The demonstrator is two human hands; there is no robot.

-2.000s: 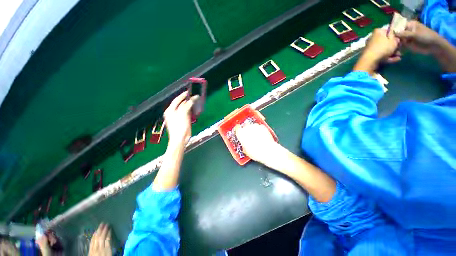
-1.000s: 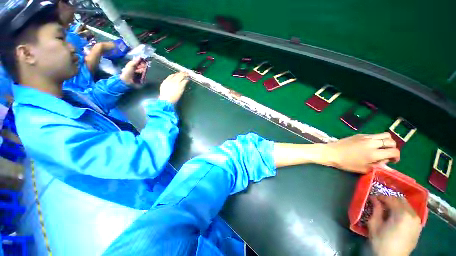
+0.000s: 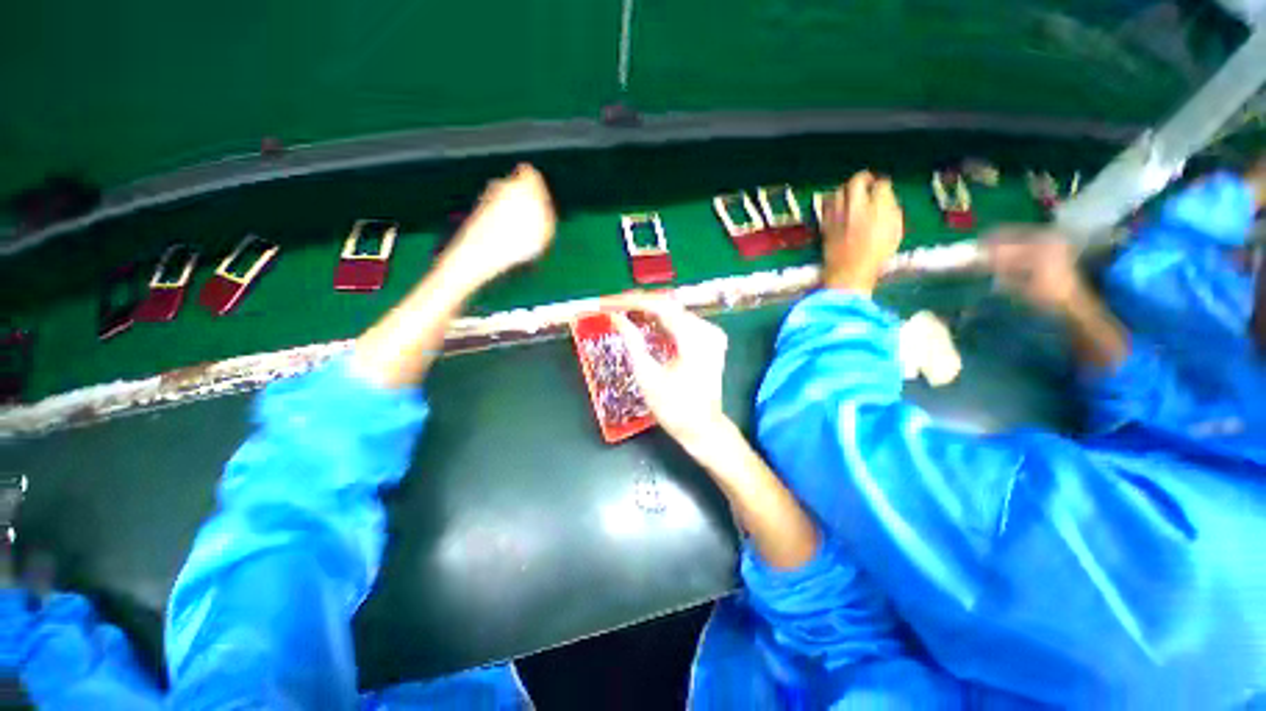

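Note:
My left hand (image 3: 507, 229) is raised over the green belt, fingers curled; whether it holds anything cannot be told. My right hand (image 3: 678, 364) is over the right side of the orange-red parts tray (image 3: 597, 333), with fingers across its back edge; its fingertips are blurred, and a grip on a part cannot be made out. Small silvery and purplish fittings (image 3: 615, 372) lie heaped in the tray. A dark red phone housing with a pale window frame (image 3: 647, 250) lies on the belt behind the tray. Another dark red piece shows faintly behind my left hand.
More housings (image 3: 367, 256) lie spaced along the belt (image 3: 555, 299) on both sides. A chipped whitish edge (image 3: 521, 328) separates belt and glossy bench (image 3: 555, 486). At right, a neighbour's blue sleeve (image 3: 847, 375) is close to my right arm, and cream pieces (image 3: 930, 347) lie on the bench.
The view has swung right from the left neighbour. My left hand has moved from beside the tray out over the belt, left of it. My right hand has moved from inside the tray towards its back edge.

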